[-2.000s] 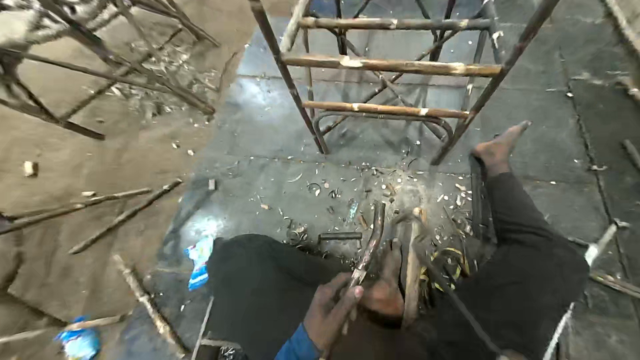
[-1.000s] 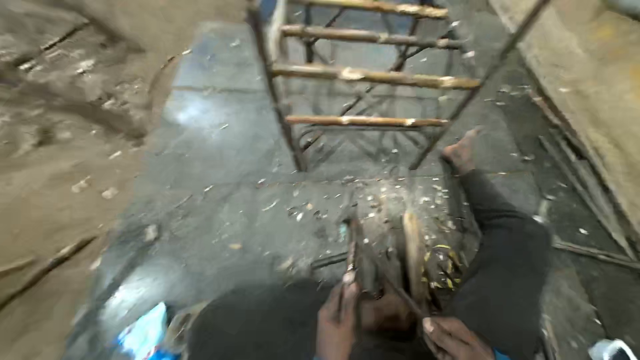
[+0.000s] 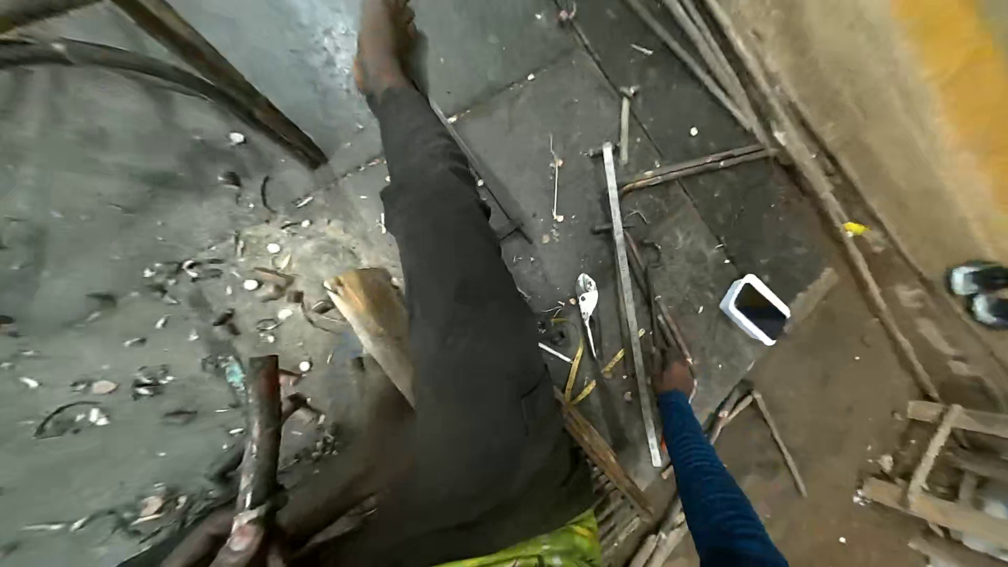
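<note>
At the lower left, my left hand (image 3: 240, 535) is closed round a short cane or wooden stick (image 3: 261, 441), which stands up out of the fist. Out to the right, my right hand (image 3: 675, 376) is down at some thin dark rods (image 3: 657, 303) on the floor; its fingers are blurred and their grip cannot be made out. A long flat metal strip (image 3: 626, 307) lies just left of that hand. Farther left are pliers (image 3: 587, 303) with pale metal jaws and a yellow measuring tape (image 3: 576, 370). A split wooden block (image 3: 374, 319) shows beside my leg.
A white box with a dark top (image 3: 756, 309) lies right of my right hand. My outstretched leg (image 3: 465, 315) crosses the middle. Wood chips cover the floor at left, below a frame's dark leg (image 3: 236, 87). Long poles (image 3: 850, 252) run along the right, near a wooden frame (image 3: 933, 465).
My right hand has moved from in front of my lap, where it held a thin rod, out to the floor at the right. My left hand still holds a stick. The view has swung right.
</note>
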